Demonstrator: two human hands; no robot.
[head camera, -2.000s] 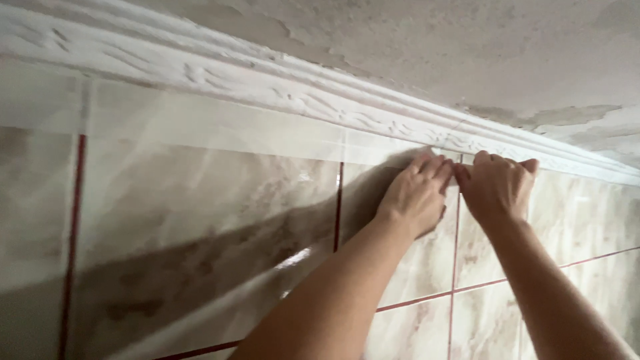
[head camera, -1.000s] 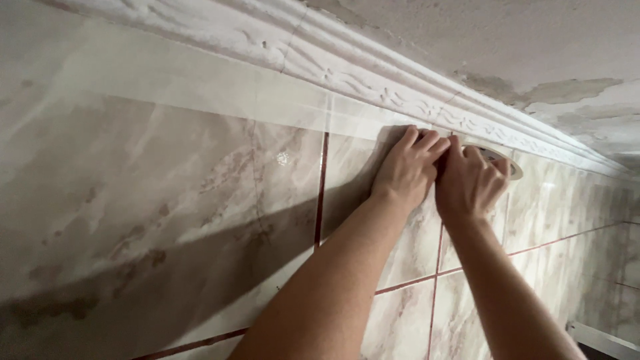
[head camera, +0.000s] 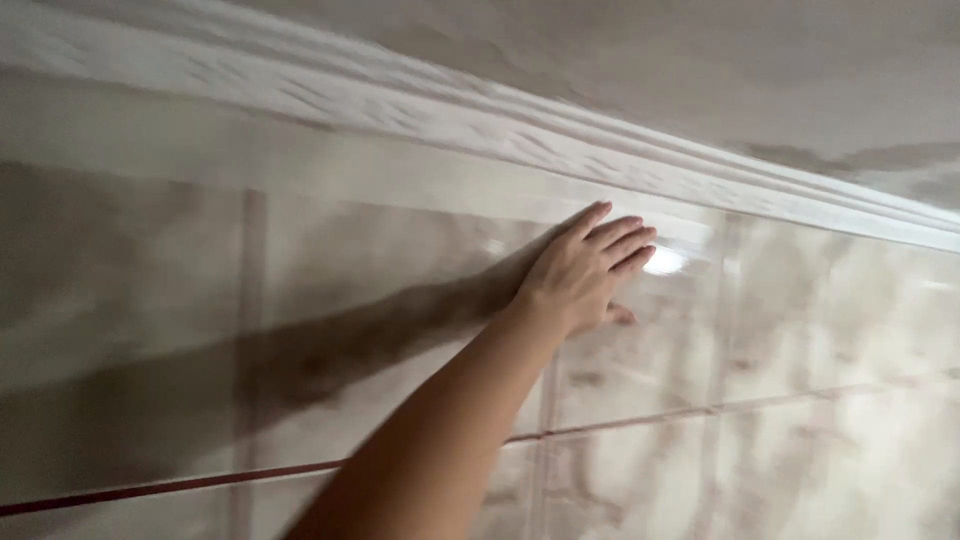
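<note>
My left hand (head camera: 592, 270) lies with its fingers spread against the marbled wall tiles (head camera: 645, 367), just below the white moulded cornice (head camera: 480, 127). It holds nothing. Its fingertips touch a pale strip of masking tape or film (head camera: 420, 184) that runs along the top of the tiles under the cornice; its exact material cannot be told. My right hand is out of view, and no tape roll shows.
Above the cornice is the ceiling (head camera: 675, 67), with rough, peeling patches. Dark red grout lines (head camera: 187, 482) cross the tiles. The shadow of my arm falls on the wall to the left, and a bright reflection shines beside my fingers.
My right hand, earlier close beside the left with a roll of tape near it, has left the view. My left hand's fingers, bent before, are now spread flat on the wall.
</note>
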